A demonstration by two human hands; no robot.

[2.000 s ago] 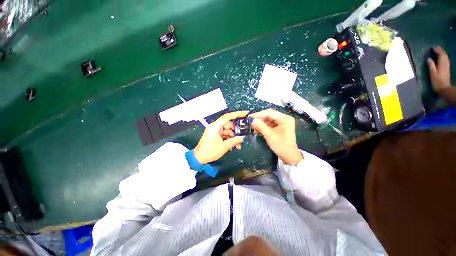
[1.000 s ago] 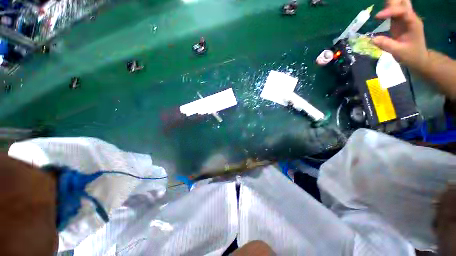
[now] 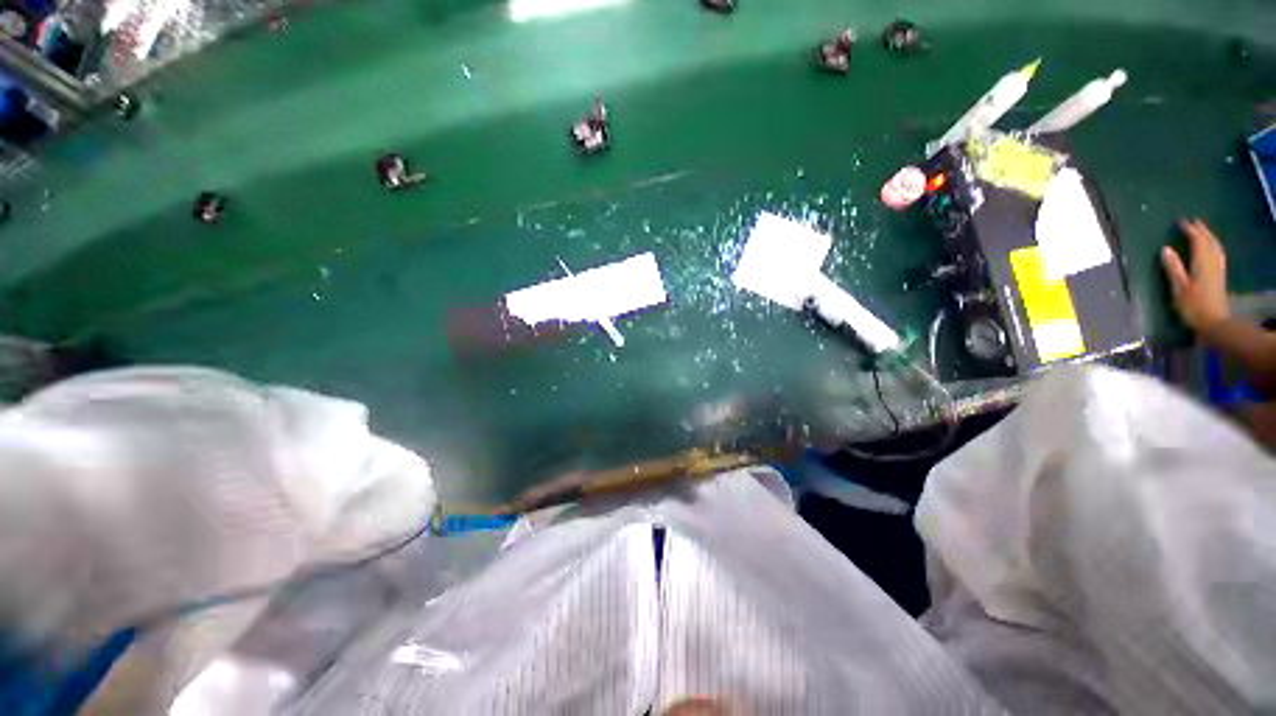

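Observation:
Neither of my hands is in view; only my raised white sleeves show at the lower left and lower right. On the green bench in front of me lies the adhesive strip sheet [image 3: 585, 292], white with a dark left part. Tweezers [image 3: 612, 332] stick out from its lower and upper edges. A white paper square [image 3: 782, 258] lies to the right. The dispensing syringe [image 3: 856, 315] lies from the square's lower corner towards the controller.
The black dispenser controller [image 3: 1071, 301] stands at the right, with spare glue syringes [image 3: 988, 108] behind it. Another person's hand [image 3: 1198, 280] rests beyond it. Several small electronic units [image 3: 589, 133] sit spaced along the green belt. White crumbs surround the paper square.
Both my hands, earlier together on a small unit, have left the picture, and the unit is no longer in them in view. More units show on the belt. The other person's hand has lowered beside the controller.

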